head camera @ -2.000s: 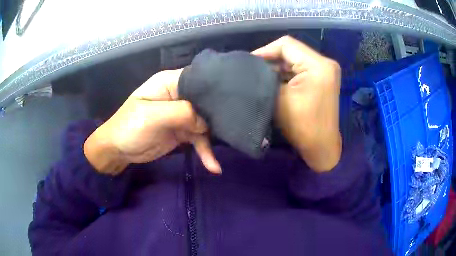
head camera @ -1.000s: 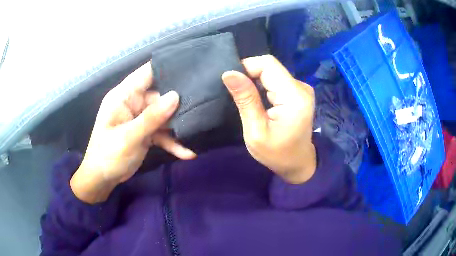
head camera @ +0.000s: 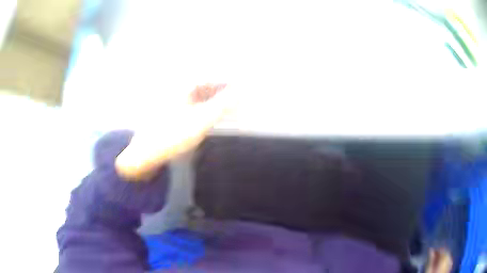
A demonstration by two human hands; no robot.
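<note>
The view is heavily blurred and overexposed. My left hand [head camera: 173, 136] reaches over the front edge of the white table [head camera: 342, 125], its fingertips washed out in the glare. Whether it holds anything cannot be told. A small skin-coloured patch, possibly my right hand [head camera: 439, 261], shows at the bottom right, cut off by the frame's edge. The dark cuff piece cannot be made out.
Blurred green and yellow streaks, possibly scissors [head camera: 462, 40], lie at the top right of the table. A blue crate [head camera: 478, 224] stands at the right edge. Another blue item [head camera: 175, 249] is at the bottom left. A tan shape [head camera: 37, 48] is at the upper left.
The view has swung and blurred, with more table showing. My hands have moved apart; my left is now at the table edge. The dark piece between them is no longer visible.
</note>
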